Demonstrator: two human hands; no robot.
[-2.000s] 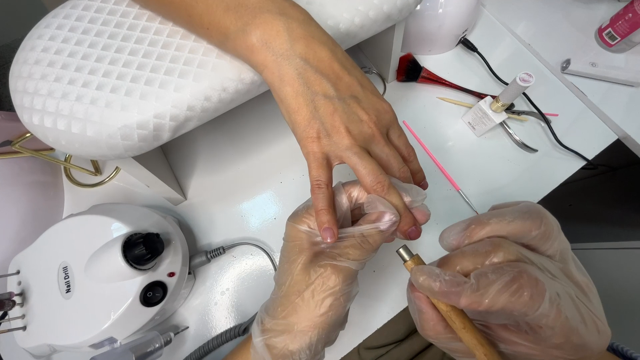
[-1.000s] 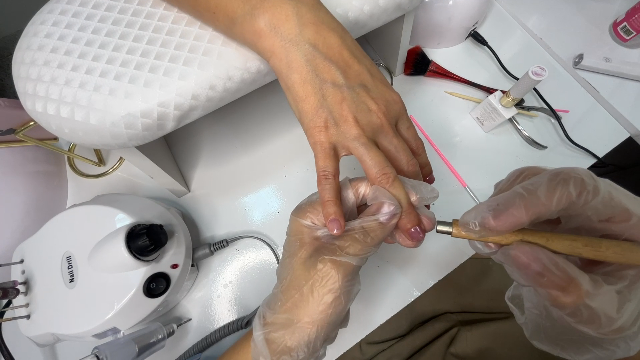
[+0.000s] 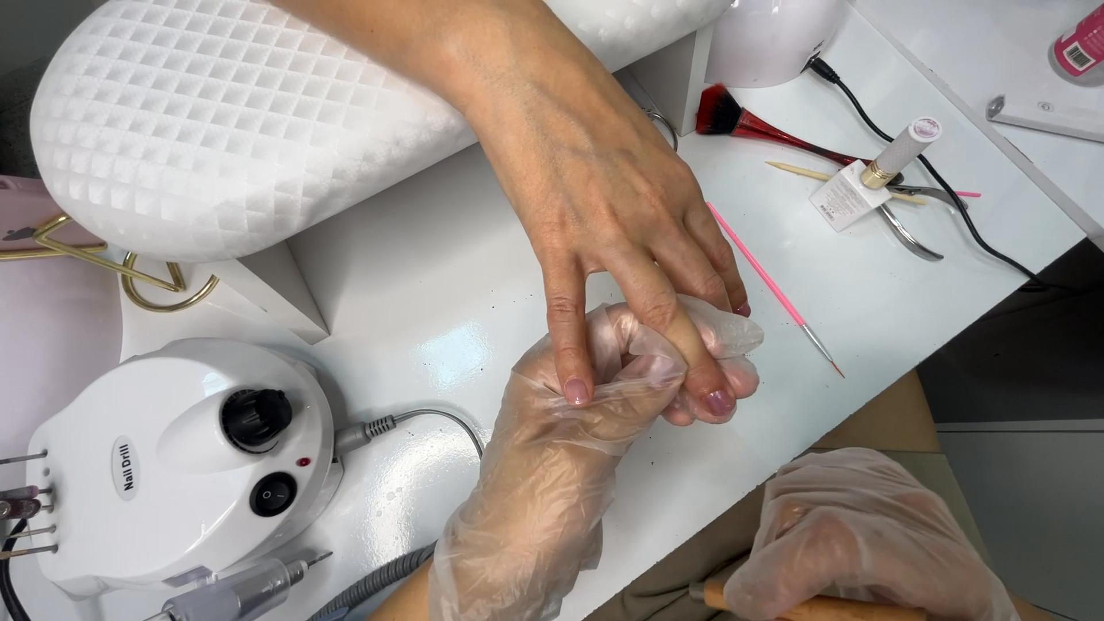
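Observation:
My left hand [image 3: 569, 431], in a clear plastic glove, grips a finger of another person's hand [image 3: 595, 172], which reaches down from the top with polished nails. Low at the right, over my lap, my gloved right hand [image 3: 845, 543] is closed around a wooden-handled tool [image 3: 828, 608]; its far end is hidden. Beside the other person's fingers a thin pink brush [image 3: 768, 276] lies on the white table. A white polish bottle [image 3: 849, 197] stands behind it, near metal nippers [image 3: 910, 233], a wooden stick [image 3: 798, 171] and a red-handled fluffy brush [image 3: 776, 131].
A white quilted armrest [image 3: 241, 129] spans the upper left, above gold-coloured metal loops [image 3: 168, 302]. The nail drill machine [image 3: 185, 457] stands at lower left, its handpiece [image 3: 241, 591] in front. A lamp-like white device [image 3: 768, 43], a black cable [image 3: 944, 185] and a pink bottle [image 3: 1082, 47] are at upper right.
My right hand, with the wooden-handled tool, has moved away from the other person's fingertip, down toward my lap. My left hand keeps its hold on the finger.

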